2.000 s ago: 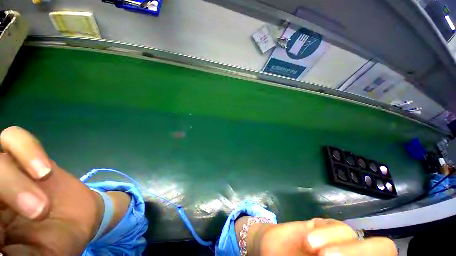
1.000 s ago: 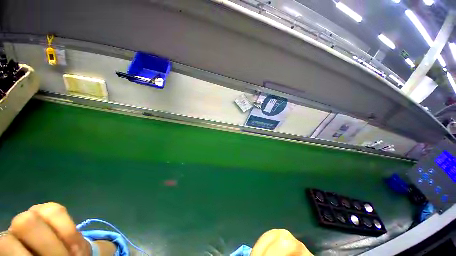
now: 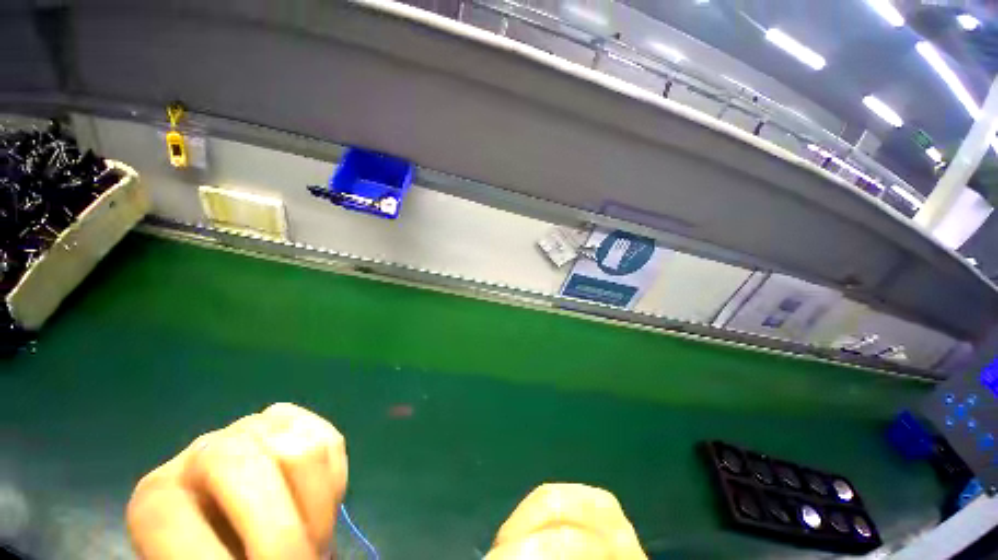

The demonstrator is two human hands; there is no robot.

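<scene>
My left hand (image 3: 250, 487) is at the lower left over the green belt (image 3: 438, 377). Its fingers are curled and its knuckles face up; I cannot see anything in it. My right hand (image 3: 569, 527) is at the bottom centre, cut off by the frame's edge, with its fingers curled out of sight. The two hands are apart. A bit of thin blue cord (image 3: 358, 533) shows just right of my left hand. A small reddish mark (image 3: 402, 411) lies on the belt beyond the hands.
A cream bin (image 3: 82, 257) with a heap of black parts (image 3: 44, 191) stands at the left. A black blister tray (image 3: 790, 501) with round parts lies at the right. A blue bin (image 3: 372, 181), yellow tag (image 3: 177, 149) and pale yellow pad (image 3: 243, 212) are along the back.
The view has tilted up and shifted left, showing more of the bin and the hall. My left hand has gone from loosely open to curled. My right hand is lower in the picture, and the sleeves are out of view.
</scene>
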